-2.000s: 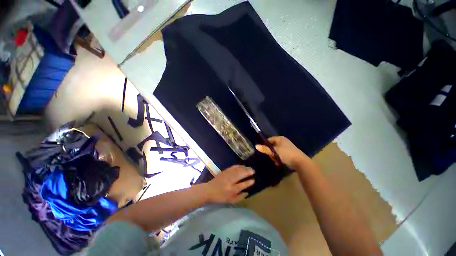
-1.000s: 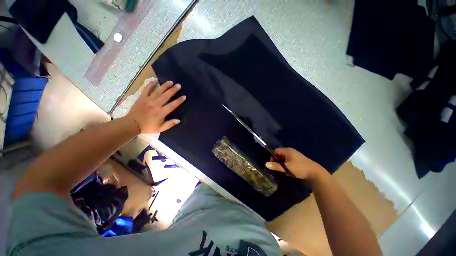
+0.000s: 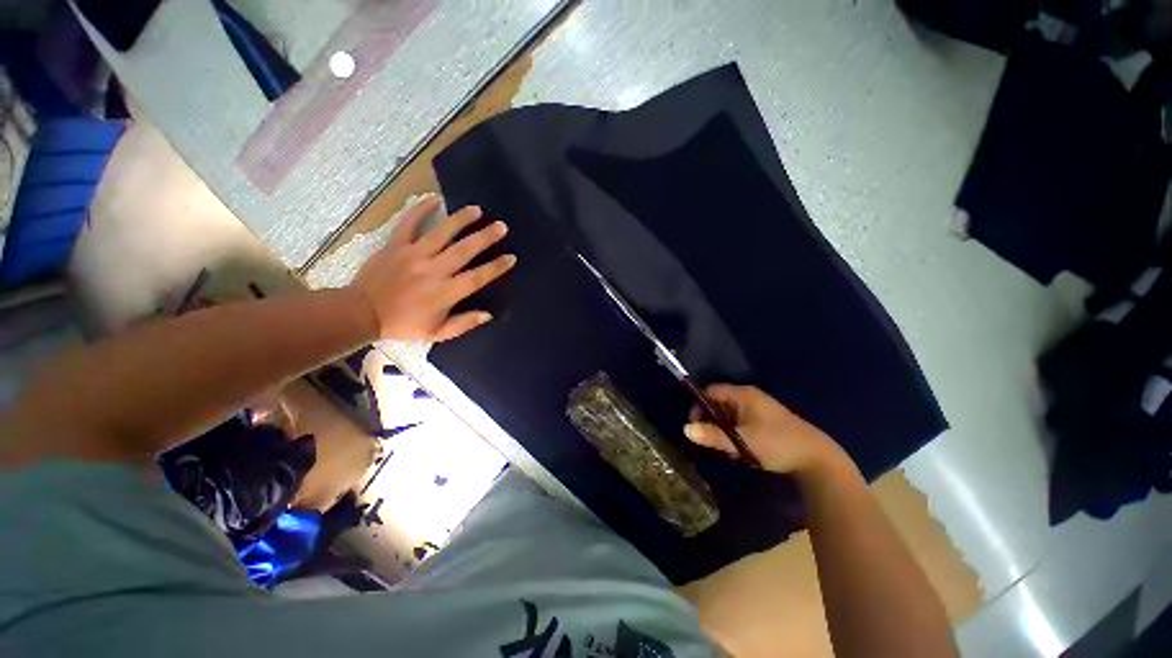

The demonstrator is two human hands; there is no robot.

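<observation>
A dark cut panel lies flat over brown paper on the pale table. My left hand rests flat on the panel's left edge with its fingers spread. My right hand holds the dark red handles of the tailor's shears. The silver blades lie over the panel and point up and left; they look closed. A mottled brown-silver cloth weight lies on the panel, left of my right hand.
A clear pinkish ruler lies at the upper left. Dark cloth bundles lie at the right. Brown paper shows below the panel. Scraps and a blue crate are off the table's left side.
My left hand has moved from the panel's near end to its left edge and opened flat. The shears stay in my right hand. The view has shifted.
</observation>
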